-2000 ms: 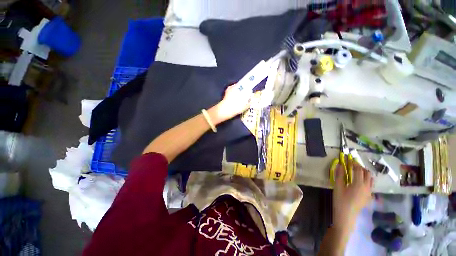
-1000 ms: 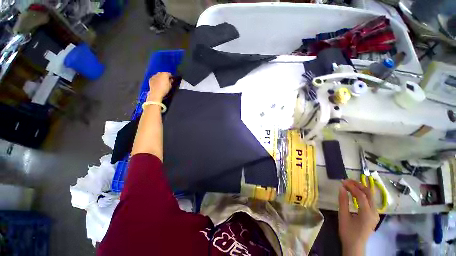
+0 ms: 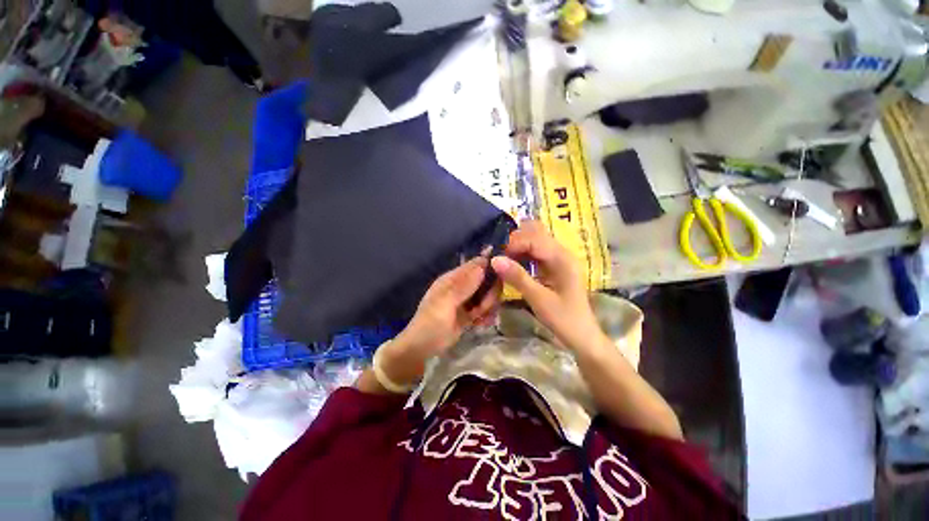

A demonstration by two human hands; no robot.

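A large charcoal garment panel (image 3: 367, 219) lies left of the machine, over the blue crate. My left hand (image 3: 455, 297) and my right hand (image 3: 545, 270) meet at the panel's right corner, at the front edge of the yellow-taped bed. Both pinch a small dark strip (image 3: 487, 275) at that corner. The fingers partly hide it, and whether it is joined to the panel cannot be told.
Shears with yellow handles (image 3: 719, 232) lie on the table at the right, beside a dark rectangular pad (image 3: 633, 186). The white sewing machine (image 3: 693, 46) stands behind them. The blue crate (image 3: 267, 344) is under the panel. More dark cloth pieces (image 3: 351, 51) lie at the back left.
My left hand has come from the panel's far left edge to its right corner. My right hand has left the shears and joined it. The view has shifted.
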